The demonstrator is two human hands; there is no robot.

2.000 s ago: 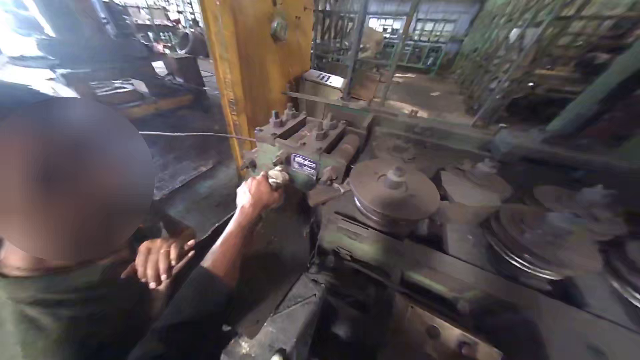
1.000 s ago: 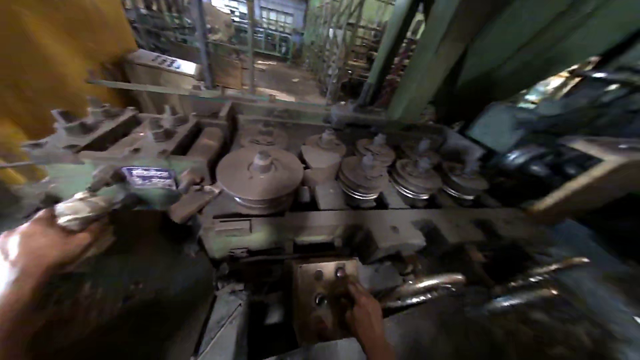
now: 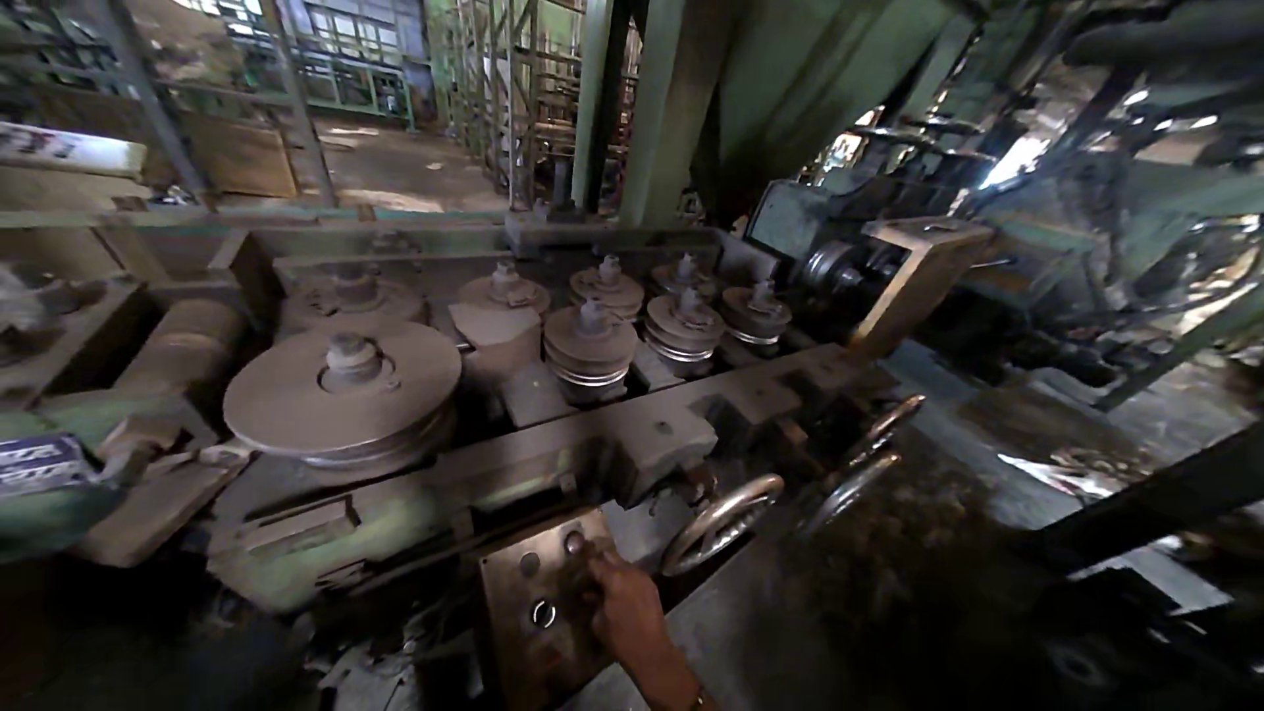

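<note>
My right hand (image 3: pixel 632 612) is at the right side of a metal control panel (image 3: pixel 513 588) with round buttons and a round switch. Its fingers reach to the panel beside the upper right button (image 3: pixel 574 542); whether they press anything cannot be told. My left hand is outside the view. Behind the panel lies a machine bed with a large grooved roller (image 3: pixel 346 405) at the left and several smaller rollers, one of them a roller with bright grooves (image 3: pixel 591 348) near the middle.
Shiny metal handwheels (image 3: pixel 726 523) stick out from the machine's front, right of my hand. A green steel column (image 3: pixel 657 118) rises behind the bed. At the right stands a yellowish metal frame (image 3: pixel 913 267) beside other machinery. A labelled plate (image 3: pixel 41 464) is at the left edge.
The view has swung right. A second ago my left hand held a pale, cloth-like thing at the left; it is now out of view. My right hand stays at the panel.
</note>
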